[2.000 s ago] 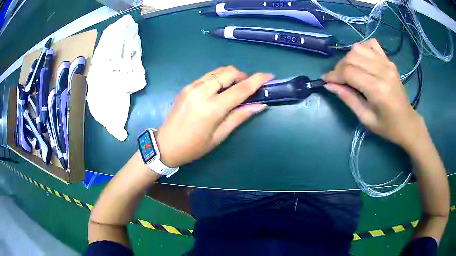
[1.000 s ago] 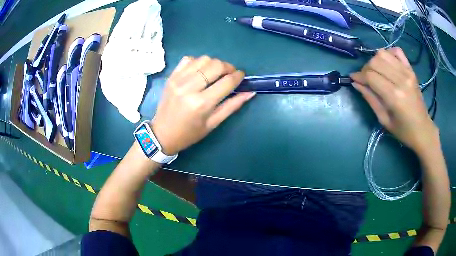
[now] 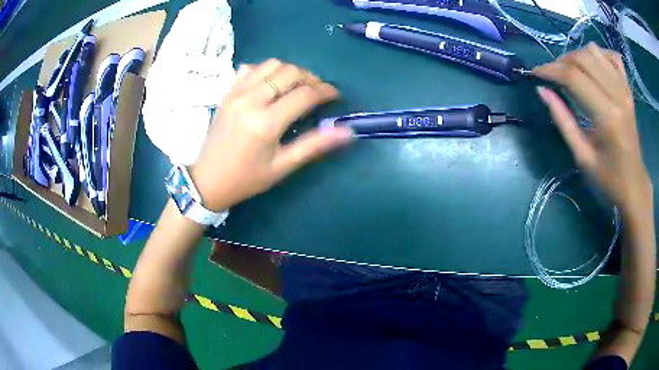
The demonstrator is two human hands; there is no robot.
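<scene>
A black 3D pen (image 3: 412, 122) lies on the dark green mat with its small digits lit and a cable plug (image 3: 498, 119) in its rear end at the right. My left hand (image 3: 264, 130) is at the pen's front end, fingers apart, slightly blurred; the pen's tip is hidden behind it. My right hand (image 3: 589, 108) is off the plug, thumb and fingers apart, near the rear of a second pen (image 3: 441, 49). That second pen lies behind the first, with a clear curl at its tip. Whether the right fingers touch its cord I cannot tell.
A cardboard tray (image 3: 119, 159) of jumbled pens stands at the left, beside a crumpled white cloth (image 3: 189, 72). A third pen (image 3: 448, 13) lies at the top edge. Clear filament coils (image 3: 535, 238) lie at the right, with more filament and cables at the top right.
My right hand has let go of the plug and moved up and right. My left hand has opened off the pen and moved slightly left. The pen's lit digits have changed.
</scene>
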